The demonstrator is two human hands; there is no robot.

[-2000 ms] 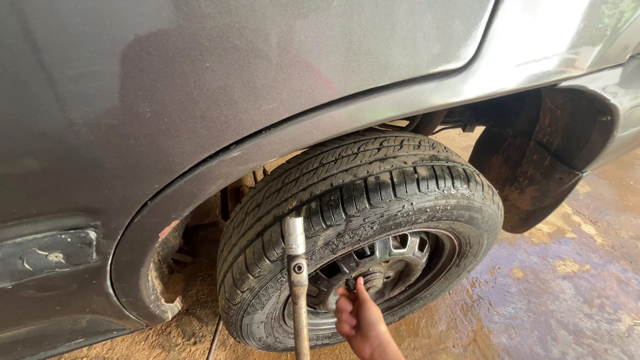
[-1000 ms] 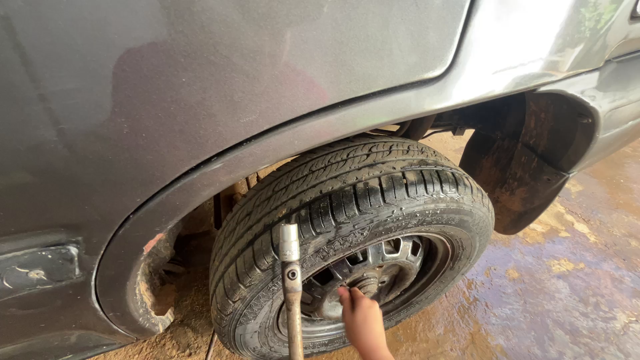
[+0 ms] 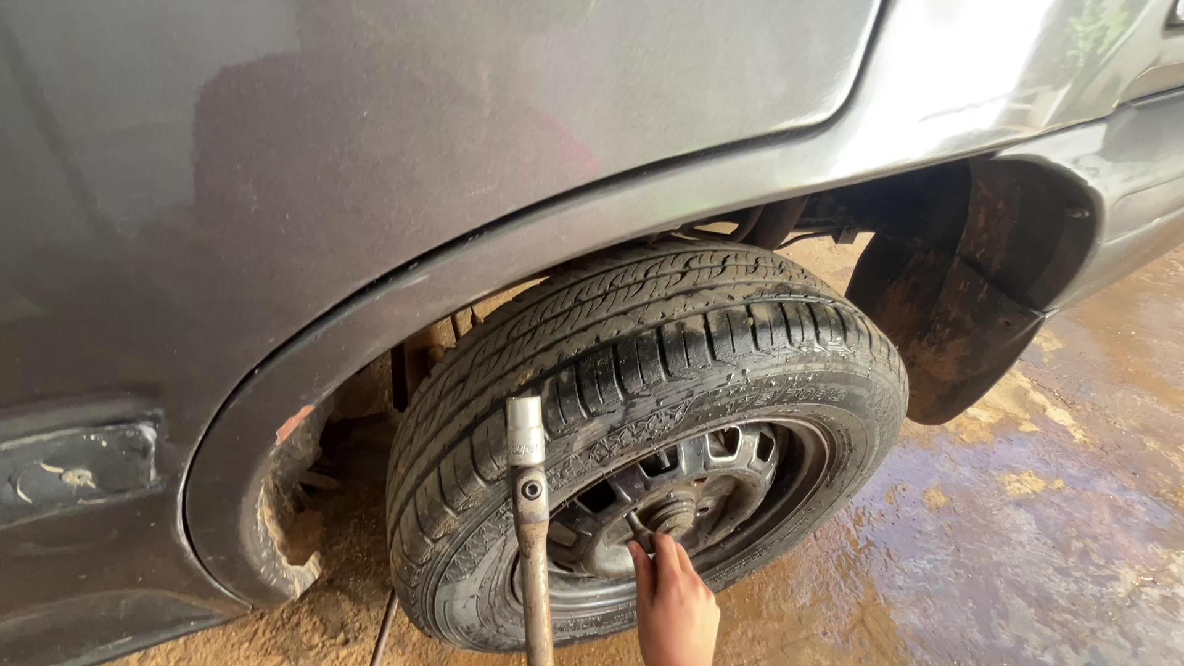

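My right hand (image 3: 673, 601) reaches in from the bottom edge, its thumb and fingers pinched on a small dark metal wheel fastener (image 3: 638, 529), a bolt or nut. The fastener is at the lower left of the hub (image 3: 673, 514) of a dark steel wheel rim (image 3: 814, 453); whether it sits in a hole I cannot tell. A wet black tire (image 3: 647, 361) surrounds the rim. Left of my right hand, a socket wrench bar (image 3: 534, 564) stands nearly upright in front of the tire, with a silver socket (image 3: 525, 430) on top. Its lower end is out of view, as is my left hand.
The grey car body (image 3: 462, 129) arches over the wheel, with a chipped, rusty edge (image 3: 287, 546) at the left of the arch. A dark mud flap (image 3: 971, 324) hangs at the right. The ground (image 3: 999, 555) is wet and muddy.
My right hand has stayed beside the hub while its fingers shifted slightly. The fastener between them shows more clearly than one second ago. The socket wrench remains upright left of the hand.
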